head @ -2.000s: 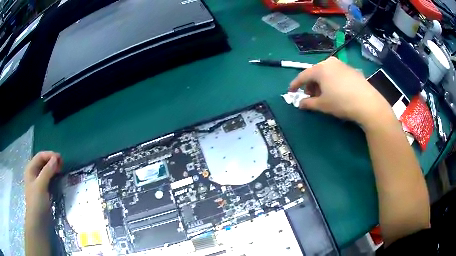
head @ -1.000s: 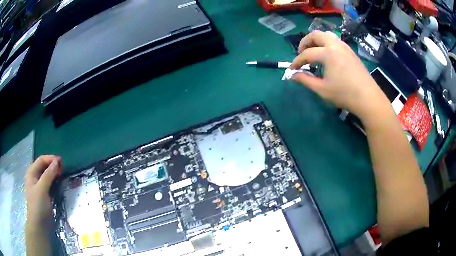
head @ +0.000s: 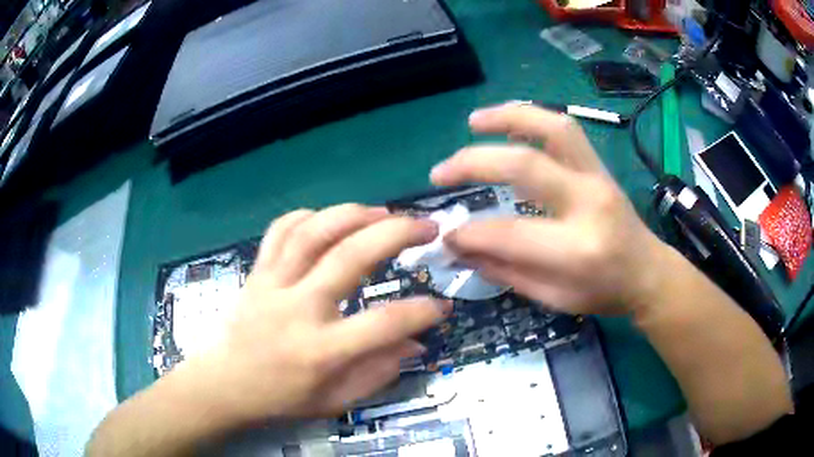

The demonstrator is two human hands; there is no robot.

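The opened laptop base [head: 585, 384] lies on the green mat, its motherboard [head: 486, 332] partly hidden under both hands. A crumpled white scrap [head: 428, 252] is above the round silver area at the board's upper right. My right hand [head: 562, 223] pinches the scrap between thumb and a finger, its other fingers raised. My left hand [head: 312, 312] is over the board, its fingertips at the scrap's left side; blur hides whether they grip it. A small pale strip [head: 459, 284] shows just below the scrap.
Closed dark laptops [head: 312, 62] are stacked behind. A bubble-wrap sheet [head: 76, 312] lies left. To the right are a black electric screwdriver [head: 718, 245] with its cord, a pen [head: 593, 113], a red bubble bag [head: 787, 234] and small parts. A red tray [head: 616, 16] is at the back.
My right hand has brought the scrap from beyond the laptop to above the board. My left hand has left the laptop's left edge and joined it. The view has shifted.
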